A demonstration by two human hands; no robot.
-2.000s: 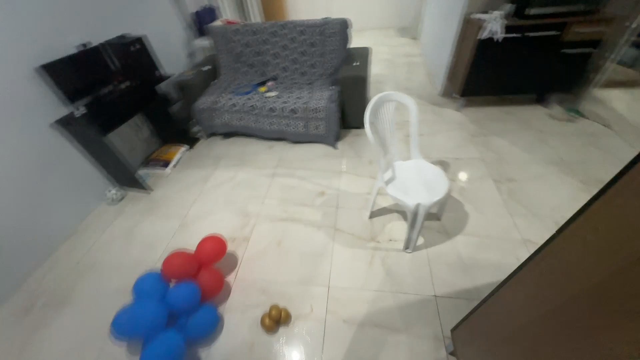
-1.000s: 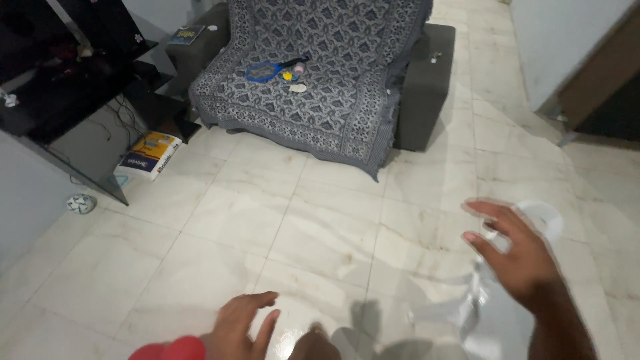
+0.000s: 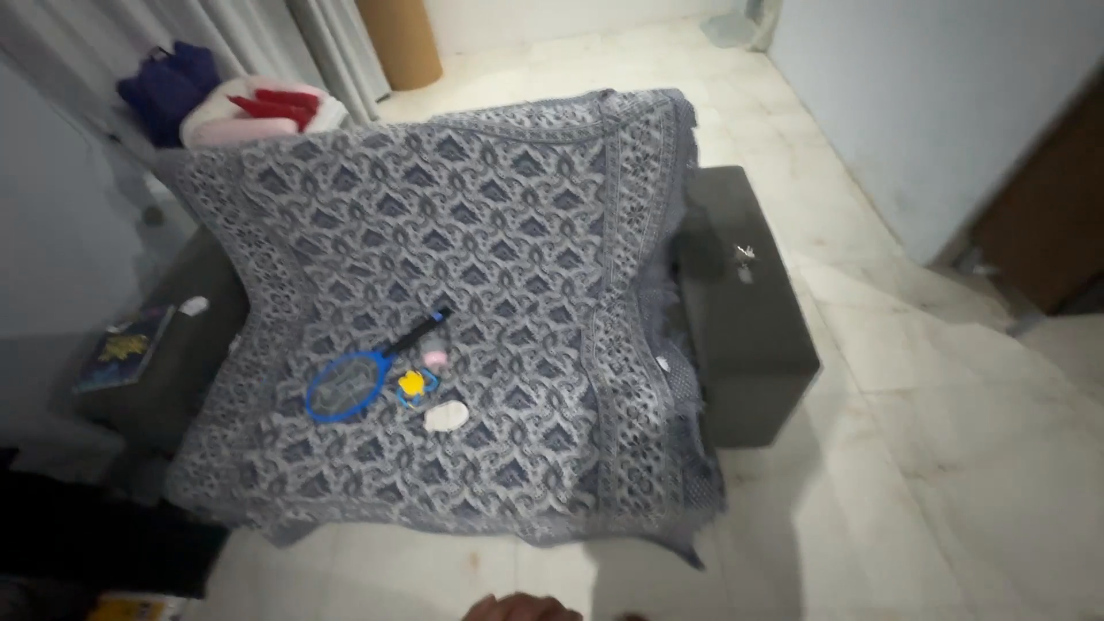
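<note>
At the bottom edge, a cut-off part of bare skin with rounded knuckle-like or toe-like ends (image 3: 522,608) shows, with a smaller bit to its right; I cannot tell whether these are hands or feet. Nothing held shows. Ahead stands a grey sofa draped with a patterned fringed blanket (image 3: 483,250). On its seat lie a blue and black electric fly swatter (image 3: 349,385), a yellow and blue small item (image 3: 413,384), a small item with a pink end (image 3: 435,355) and a whitish oval item (image 3: 446,417).
The sofa's right armrest (image 3: 750,319) bears small items; the left one (image 3: 185,276) holds a dark book or folder (image 3: 125,349). Behind are a light bin or basket (image 3: 246,129) with red things and a curtain (image 3: 302,43). Pale floor tiles (image 3: 914,423) run right, beside a wall (image 3: 931,112).
The view has swung and come closer to the sofa. One second ago both hands showed with fingers apart, the right one by the white plastic chair; that chair is now out of view.
</note>
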